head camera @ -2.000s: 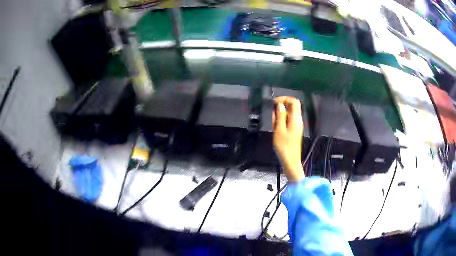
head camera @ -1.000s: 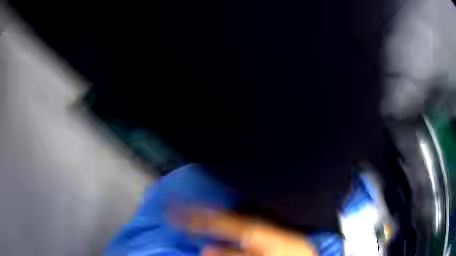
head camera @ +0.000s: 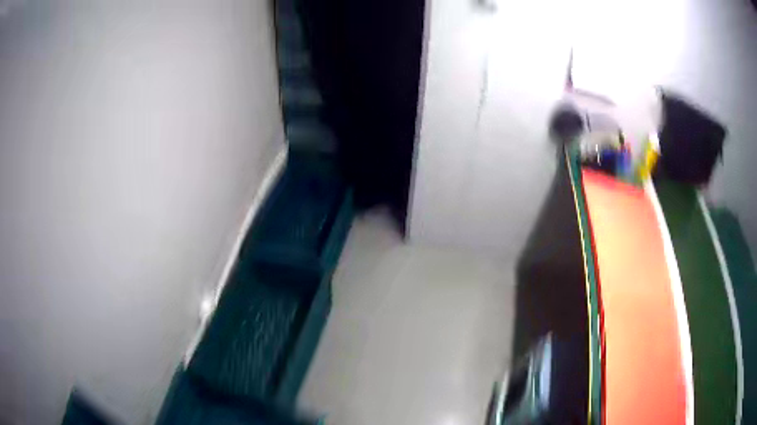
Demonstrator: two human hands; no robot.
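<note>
Neither of my hands is in view. Nearest in front of me, at the lower left, dark teal crates or boxes (head camera: 249,332) stand in a row along a pale wall. On the right, a long bench carries an orange-red surface (head camera: 639,290) with a green strip (head camera: 701,290) beside it. The picture is blurred, so the crates' contents cannot be told.
A pale floor (head camera: 382,324) lies between the crates and the bench. A dark doorway or opening (head camera: 365,100) is at the back, beside a white wall (head camera: 465,166). A black box-shaped thing (head camera: 689,137) and small coloured items (head camera: 610,158) are at the bench's far end.
The view has swung away from the padded bench with the black speakers to the crates, floor and orange-red surface. The hands and blue sleeves seen earlier have left the picture.
</note>
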